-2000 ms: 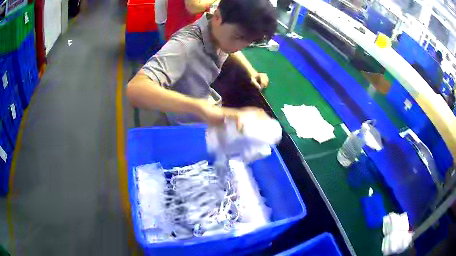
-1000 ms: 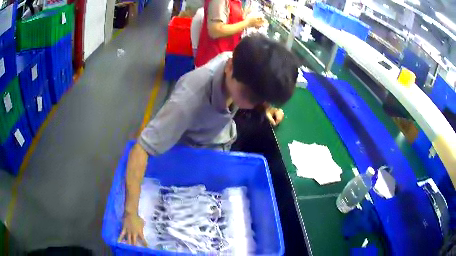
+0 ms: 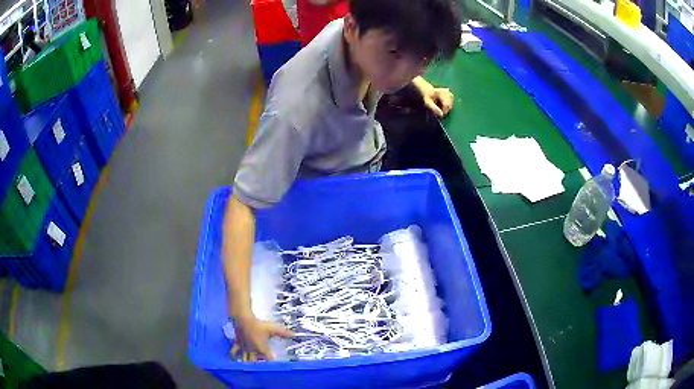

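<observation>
A deep blue tote (image 3: 468, 300) stands in front of me beside the bench. White cord sets (image 3: 339, 292) lie looped in its middle, with white wrapped-looking bundles (image 3: 415, 285) along the right side and more along the left, partly hidden. Another person in a grey shirt (image 3: 308, 114) leans over the tote. That person's hand (image 3: 257, 334) is inside at the near left corner; whether it holds anything is unclear. Neither of my own hands is in view. A dark shape (image 3: 106, 377) at the bottom left edge cannot be made out.
The green bench (image 3: 521, 243) runs along the right, with white paper sheets (image 3: 517, 167), a clear bottle (image 3: 590, 205) and a blue strip (image 3: 567, 99). Stacked blue and green totes (image 3: 57, 140) stand left of the grey aisle (image 3: 163, 182). Another tote's rim (image 3: 510, 381) shows at the bottom.
The white bundle held above the tote two seconds ago is gone from the person's hand, which now reaches inside at the near left. My view has shifted between frames.
</observation>
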